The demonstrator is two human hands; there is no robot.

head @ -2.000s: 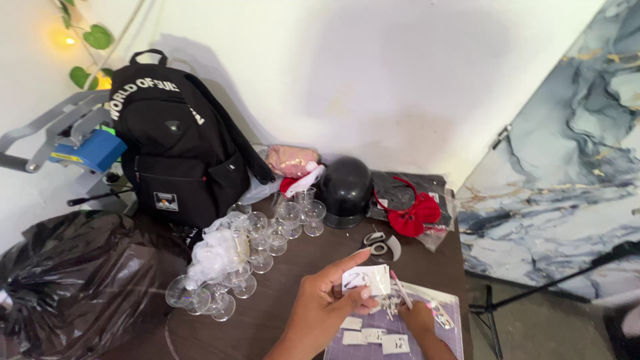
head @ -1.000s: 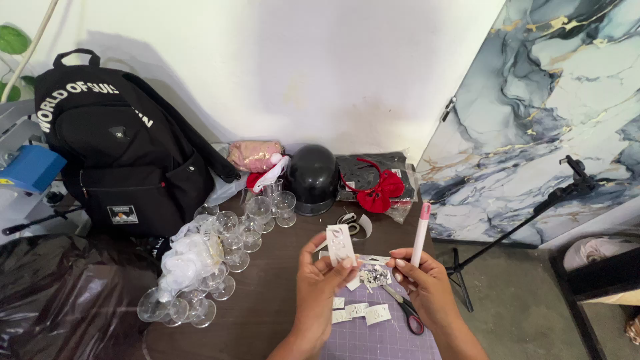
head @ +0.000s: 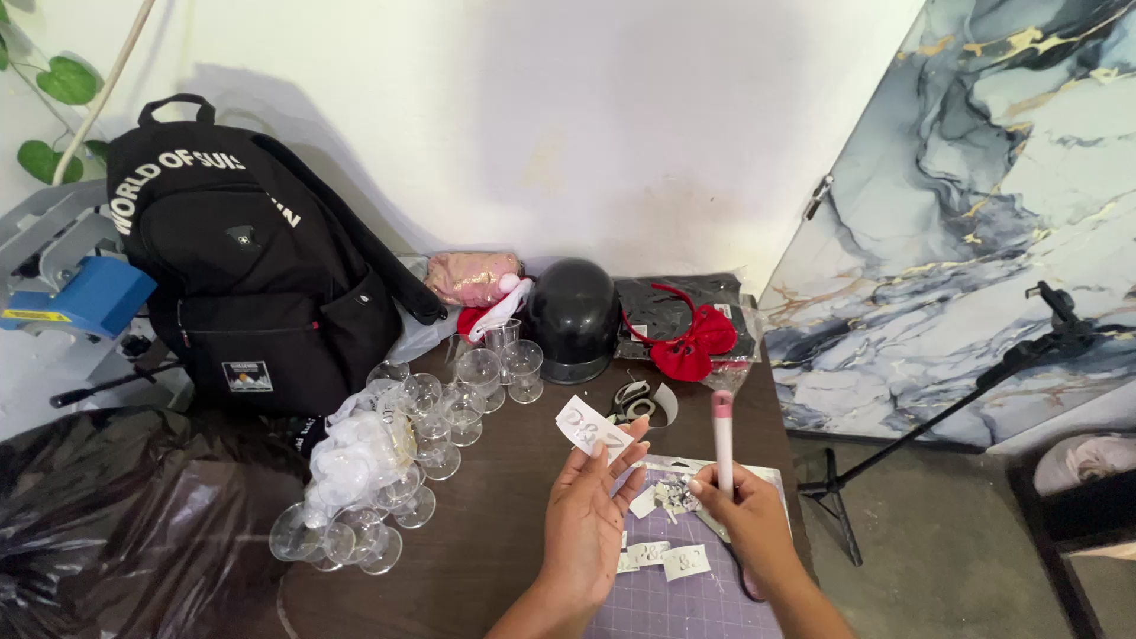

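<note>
Between thumb and fingers, my left hand (head: 590, 515) holds a small white card (head: 593, 429) with cut or printed lettering. My right hand (head: 745, 510) grips a white pen-like tool with a pink end (head: 723, 444), held upright. Below both hands lies a purple gridded cutting mat (head: 683, 603). Several similar cards (head: 688, 562) and a small heap of cut scraps (head: 676, 497) are on it. A pair of scissors (head: 744, 572) rests partly hidden under my right hand and wrist.
Several clear stemmed glasses (head: 439, 426) stand left of my hands, with white tulle (head: 355, 470). Behind are a tape roll (head: 635, 404), a black helmet (head: 574, 319), a red bow headband (head: 697, 342) and a black backpack (head: 257, 266). A black stand (head: 941, 404) is at right.
The card in my left hand has tilted, and my left fingers have spread. The pen-like tool stays in my right hand. The scissors, uncovered one second ago, are now mostly covered by my right hand.
</note>
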